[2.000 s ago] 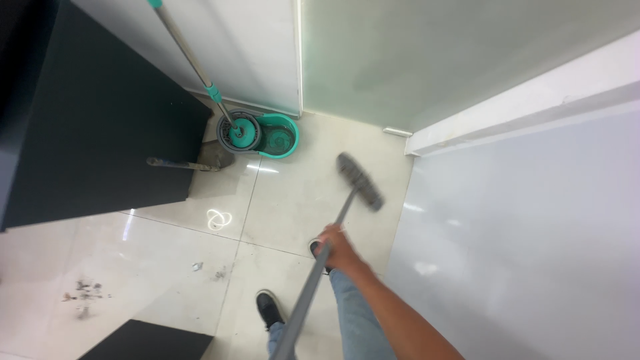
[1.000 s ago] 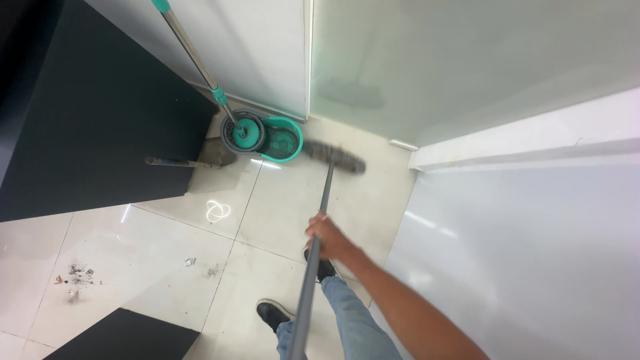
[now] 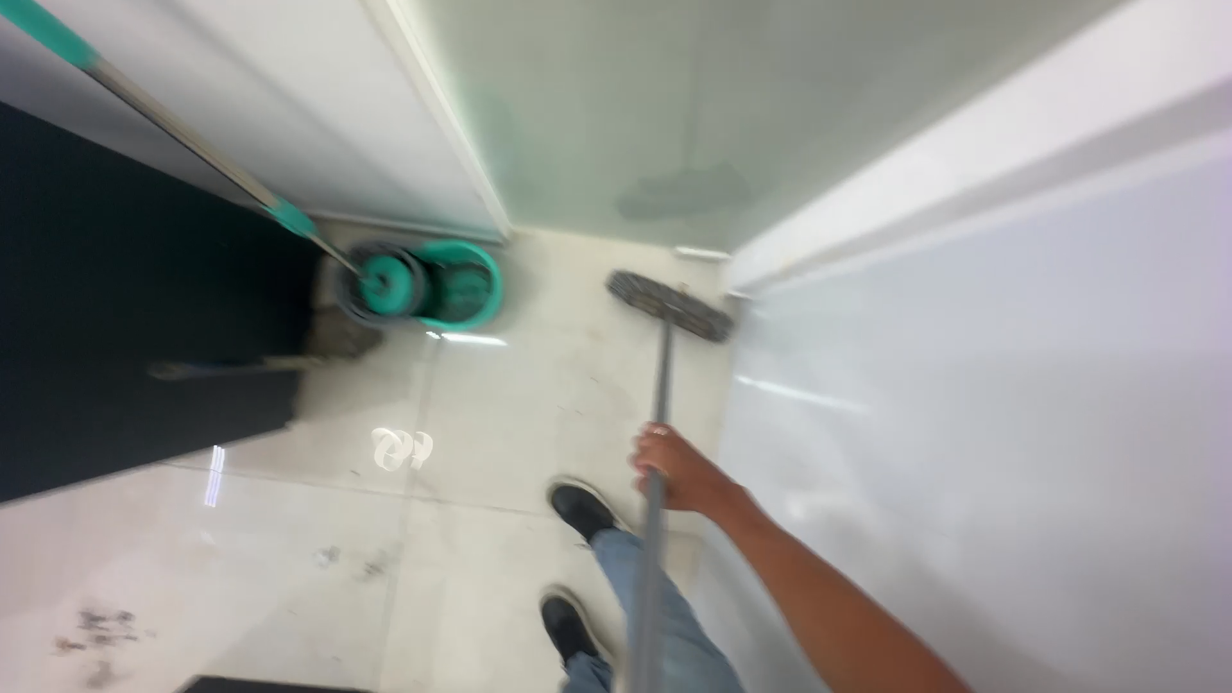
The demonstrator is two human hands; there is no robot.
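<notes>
My right hand (image 3: 679, 469) is closed around the grey handle of a push broom (image 3: 671, 304). The broom's head, with grey bristles, rests on the tiled floor near the corner where the frosted glass panel meets the white wall. From the hand the handle runs down to the bottom edge of the view. My left hand is out of view. Left of the broom head stands a teal mop bucket (image 3: 496, 289) with a grey spin basket, and a spin mop (image 3: 387, 285) with a metal and teal handle sits in the basket.
A dark cabinet (image 3: 144, 318) fills the left, with a long-handled tool (image 3: 241, 366) beside it. Small debris (image 3: 104, 628) lies on the floor at the lower left. A frosted glass panel (image 3: 577, 125) and a glossy white wall (image 3: 982, 414) bound the floor. My shoes are below the hand.
The broom head has moved away from the bucket, toward the white wall at the right. My right hand has stayed on the handle. The view has shifted.
</notes>
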